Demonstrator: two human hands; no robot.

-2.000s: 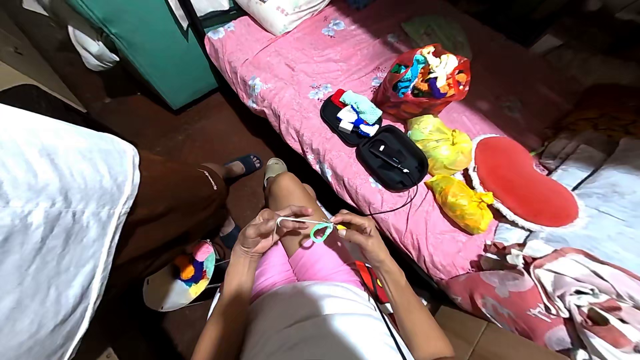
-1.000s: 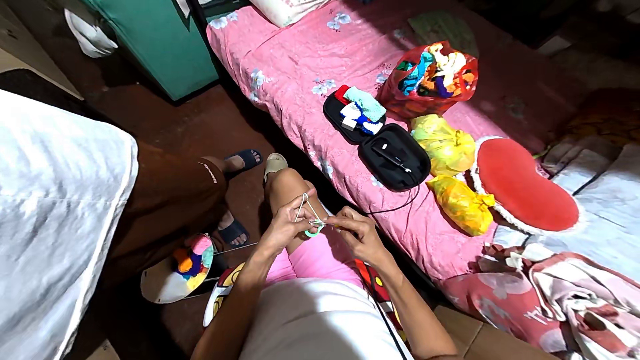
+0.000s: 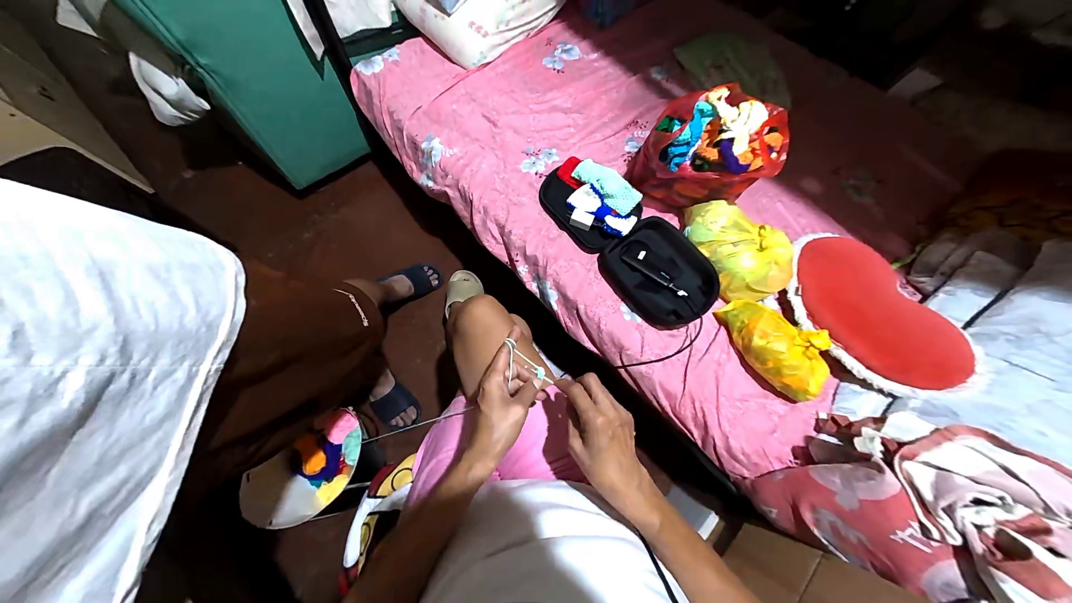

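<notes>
Above my lap, my left hand (image 3: 505, 402) holds pale green yarn (image 3: 525, 358) stretched over a raised finger. My right hand (image 3: 596, 419) is close on its right, fingertips pinched on a thin tool that looks like a crochet hook; its tip meets the yarn. A small piece of pale green work sits between the fingertips, partly hidden by them. To the left, low down, a round container (image 3: 276, 494) holds balls of yarn (image 3: 322, 456) in several colours.
On the pink bed (image 3: 494, 193) are an open black case (image 3: 657, 272), a red bag of colourful yarn pieces (image 3: 703, 151), yellow plastic bags (image 3: 741, 251) and a red heart-shaped cushion (image 3: 879, 314). A person in brown shorts (image 3: 293, 352) is close on the left.
The green loop that hung below my fingers two seconds ago is now mostly hidden between them. My left hand has raised a finger with the yarn over it.
</notes>
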